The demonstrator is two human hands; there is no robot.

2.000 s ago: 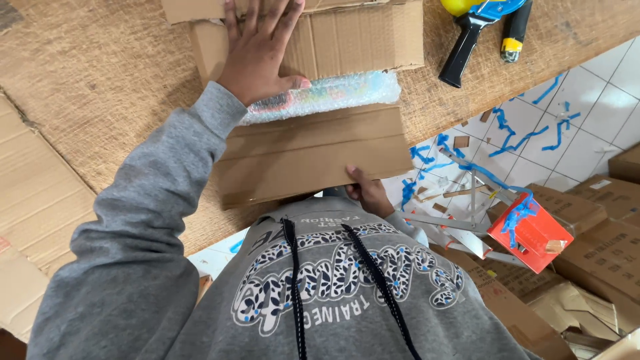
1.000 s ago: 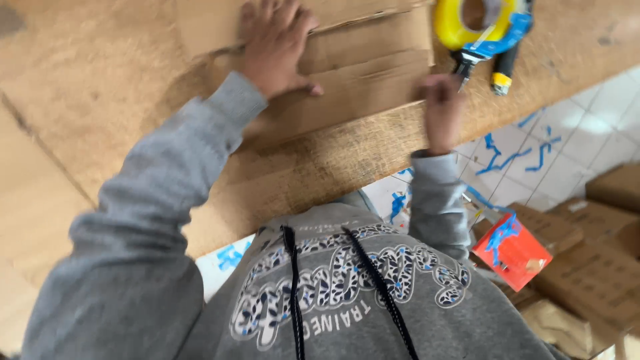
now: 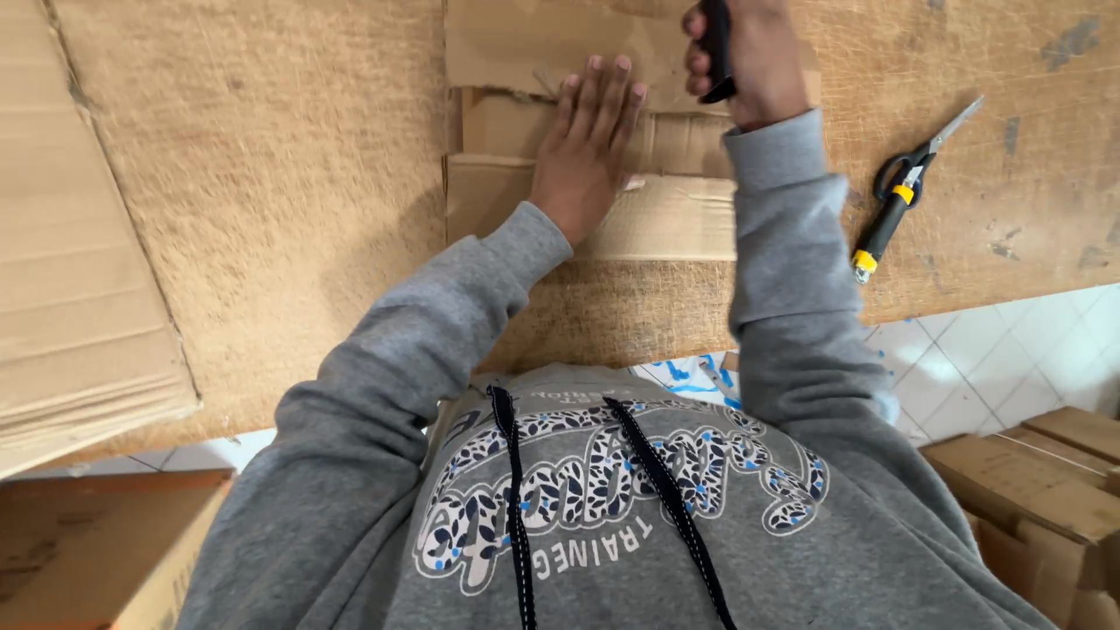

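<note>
My left hand (image 3: pixel 584 153) lies flat, fingers spread, on a folded cardboard piece (image 3: pixel 674 214) on the wooden table. Near the top edge my right hand (image 3: pixel 757 66) is closed around the black handle of a tape dispenser (image 3: pixel 717 52); the rest of that tool is out of view. The cardboard has flaps folded inward, and the bubble-wrapped item seen earlier is hidden. Right of my right forearm lie black-handled scissors (image 3: pixel 919 166), touching or beside a black and yellow cutter-like tool (image 3: pixel 888 223).
A large cardboard sheet (image 3: pixel 79 236) lies on the wooden table (image 3: pixel 289 175) at left. Below the table's front edge are a cardboard box (image 3: pixel 114 542) at left and several cartons (image 3: pixel 1032 490) at right. Blue tape scraps (image 3: pixel 687 372) lie on the tiled floor.
The lower flap, open at first, is folded over the bubble-wrapped item. My right hand has moved from the cardboard's lower edge to the tape dispenser and taken hold of it; the dispenser is lifted from beside the cutter-like tool.
</note>
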